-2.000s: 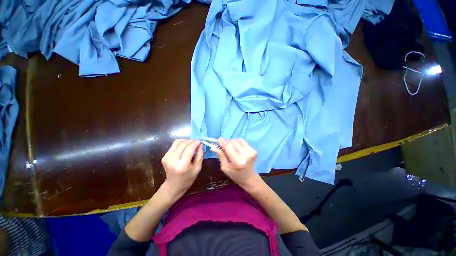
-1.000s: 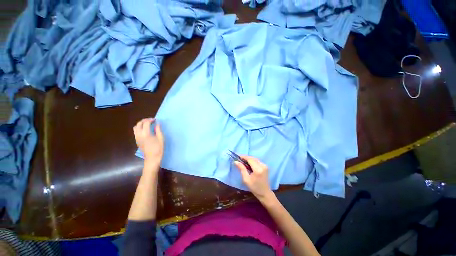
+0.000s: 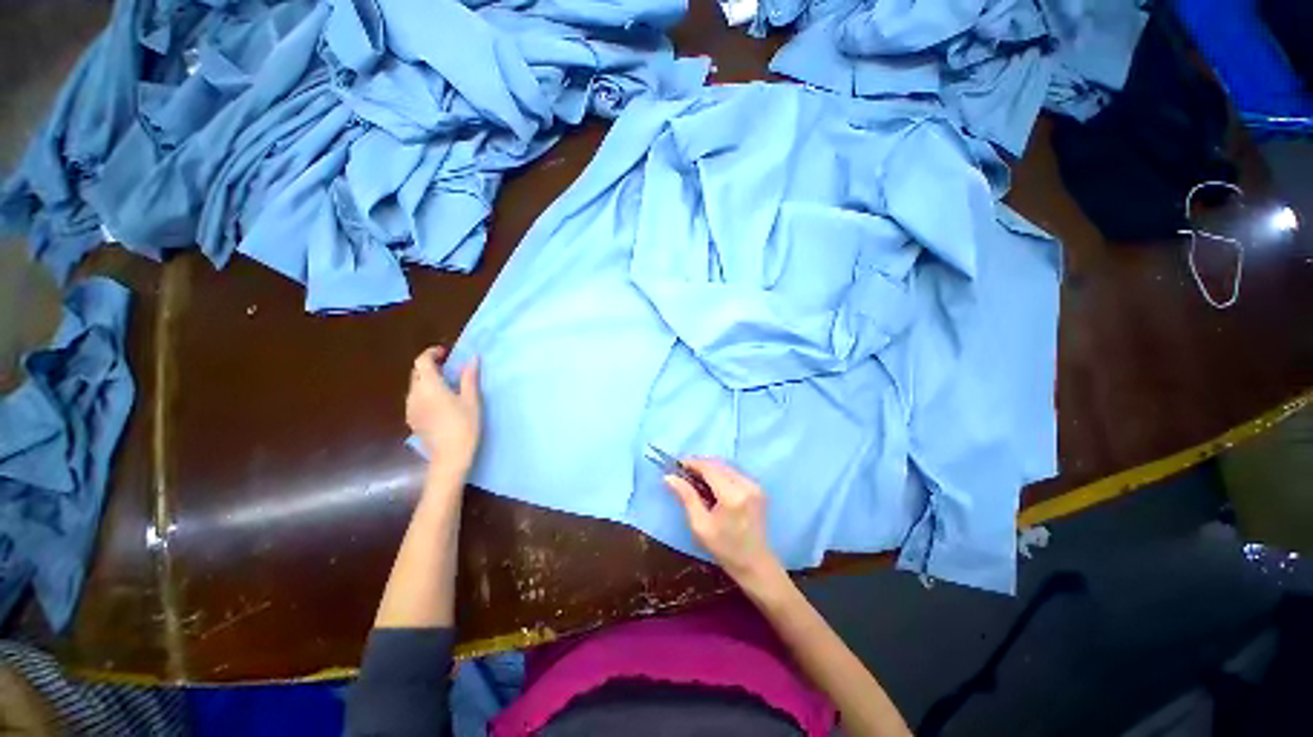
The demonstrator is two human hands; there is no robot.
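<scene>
A light-blue garment (image 3: 562,389) lies spread on the glossy dark-brown table, with folded layers at its middle and right. My left hand (image 3: 444,412) is at the garment's left edge, its fingers and thumb around the cloth there. My right hand (image 3: 726,513) is over the lower part of the garment and holds small dark thread snips (image 3: 683,472), tips pointing up and left. The snips' handle is partly hidden in the fingers.
A heap of blue garments (image 3: 303,159) lies at the upper left, more blue cloth (image 3: 922,58) at the top right. A blue piece (image 3: 65,432) lies at the left edge. A dark bundle (image 3: 1138,144) and white cord loop (image 3: 1218,256) lie at the upper right. The table's yellow edge (image 3: 1152,464) runs nearest me.
From two seconds ago, my hands have parted from the hem and the garment's left side is spread out leftward. Over the last second, my hands have barely moved; the view has shifted slightly.
</scene>
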